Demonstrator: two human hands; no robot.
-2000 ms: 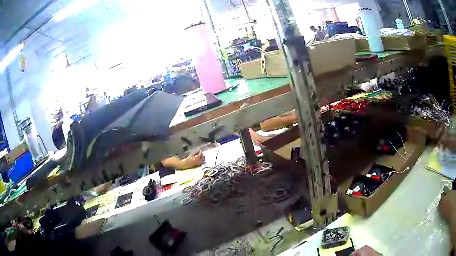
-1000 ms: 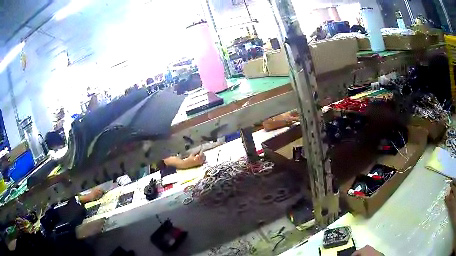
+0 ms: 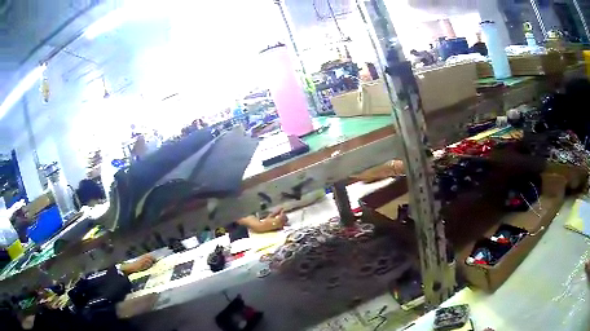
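Note:
Neither of my hands can be made out. Nearest in front, at the bottom right, a small speckled box (image 3: 451, 316) sits on the white-covered table (image 3: 517, 304), with pale yellow paper (image 3: 460, 298) behind it. A dark strip shows at its lower edge, cut off by the frame. A brown cardboard tray (image 3: 489, 282) stands behind it on the right. It holds black units (image 3: 482, 253) with red and white parts. A thin white lead sticks up from the tray's far end.
A scuffed metal post (image 3: 424, 213) stands left of the tray. Pale rings (image 3: 317, 249) lie heaped left of it. A single dark unit (image 3: 239, 315) lies on the grey lower board. Other people's forearms (image 3: 265, 222) reach in beneath the green-topped shelf (image 3: 382, 121). Red parts (image 3: 469, 147) lie behind the tray.
The scene has shifted right and down in the picture. The fingertips at the bottom edge by the box and the hand at the right edge no longer show clearly.

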